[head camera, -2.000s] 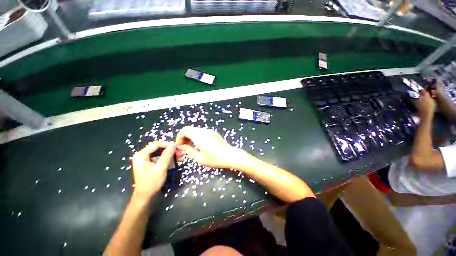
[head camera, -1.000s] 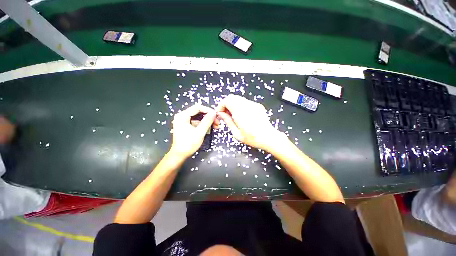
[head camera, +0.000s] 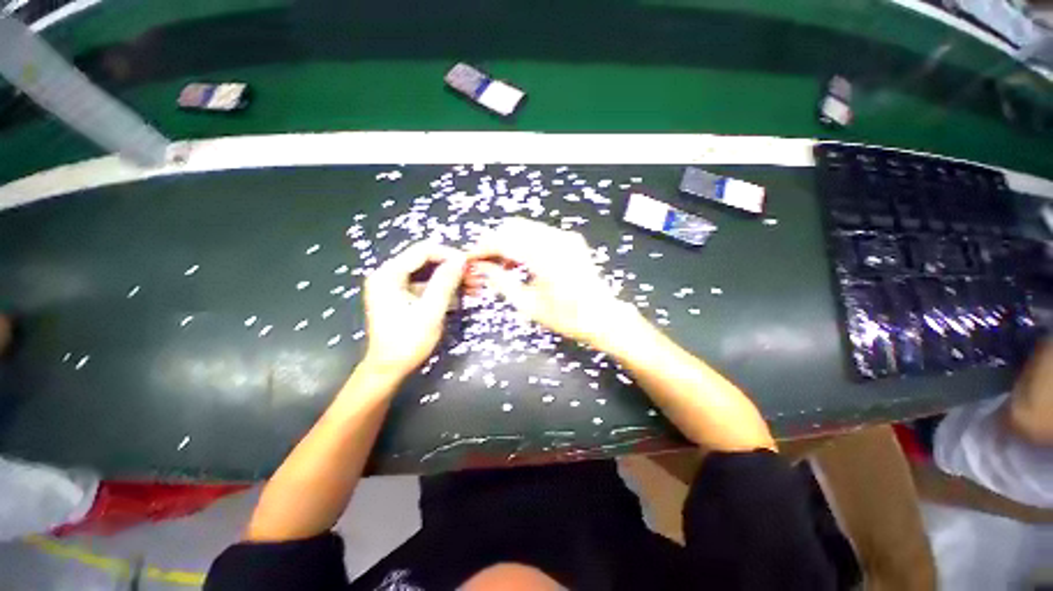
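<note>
My left hand (head camera: 404, 306) is over the dark green bench with its thumb and fingers curled round a dark handset, which is almost wholly hidden. My right hand (head camera: 554, 283) meets it, fingertips touching near the left thumb tip; whether it pinches a small part cannot be seen. Small white bits (head camera: 485, 335) lie scattered around and beneath both hands. Two black phones with blue-and-white faces lie to the right of the bits: one phone (head camera: 670, 219) nearer me, the other phone (head camera: 723, 191) just beyond it.
A white edge strip (head camera: 520, 149) separates bench and green belt (head camera: 346, 98). Three phones lie spaced on the belt. A shiny black blister tray (head camera: 924, 271) lies at right. A grey post (head camera: 87, 92) slants in at upper left. Parts of people show at both sides.
The view has tilted down and turned since the oldest frame. The belt phones have moved left relative to the bench. My hands stay together over the bits, with slight finger movement.
</note>
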